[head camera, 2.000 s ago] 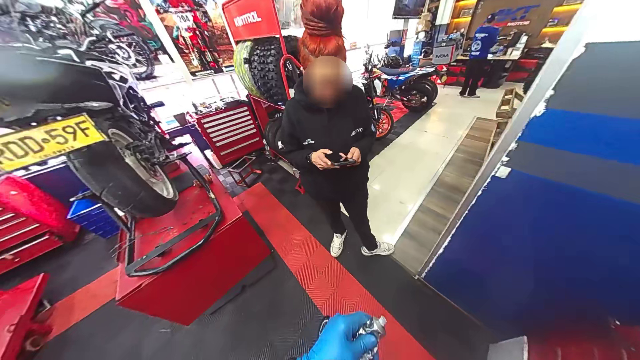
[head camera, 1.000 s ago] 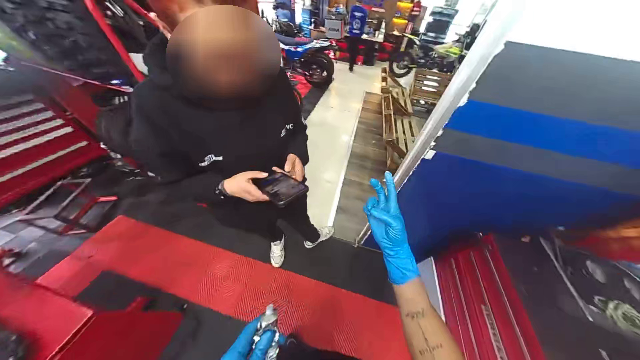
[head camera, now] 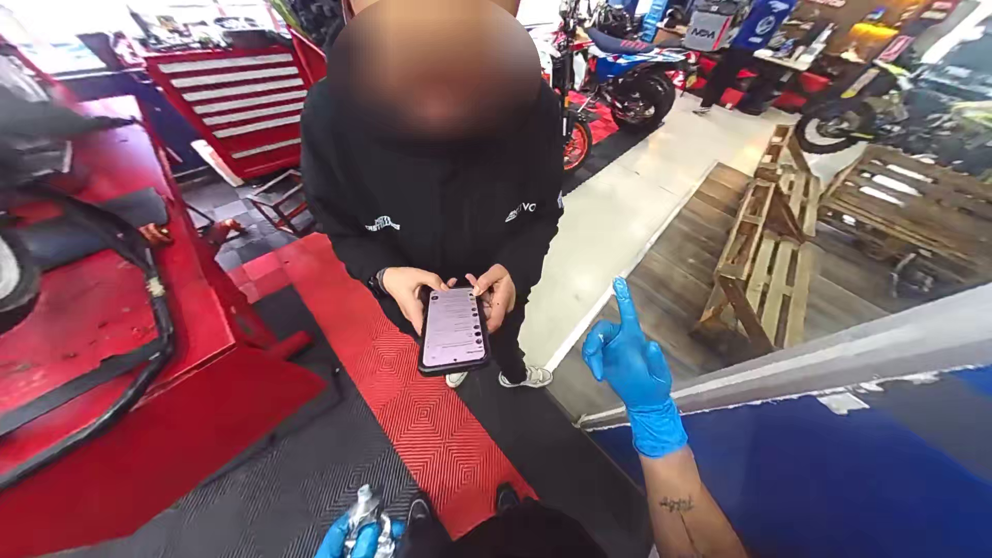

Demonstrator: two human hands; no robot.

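My right hand (head camera: 635, 364), in a blue disposable glove, is raised at the right of centre with its index finger pointing up and the others partly curled; it holds nothing. At the bottom edge my left hand (head camera: 360, 539), gloved in the same blue, is closed around a crumpled-looking silvery object (head camera: 366, 515), whose kind I cannot tell. Facing me is a person in a black hooded top (head camera: 446, 201), both thumbs over a smartphone (head camera: 455, 329) with a lit screen. Neither of my hands touches the phone.
A red motorcycle lift (head camera: 186, 403) with a black frame part stands left, before a red tool chest (head camera: 236, 108). Right are a pallet-wood bench (head camera: 767, 271), a pallet table (head camera: 914, 201) and a blue-grey wall (head camera: 821, 473). Behind stand motorcycles (head camera: 635, 85) and another person (head camera: 748, 46).
The person with the phone appears much closer than two seconds ago. My right hand, out of view then, has come up; one second ago two of its fingers were raised, now one.
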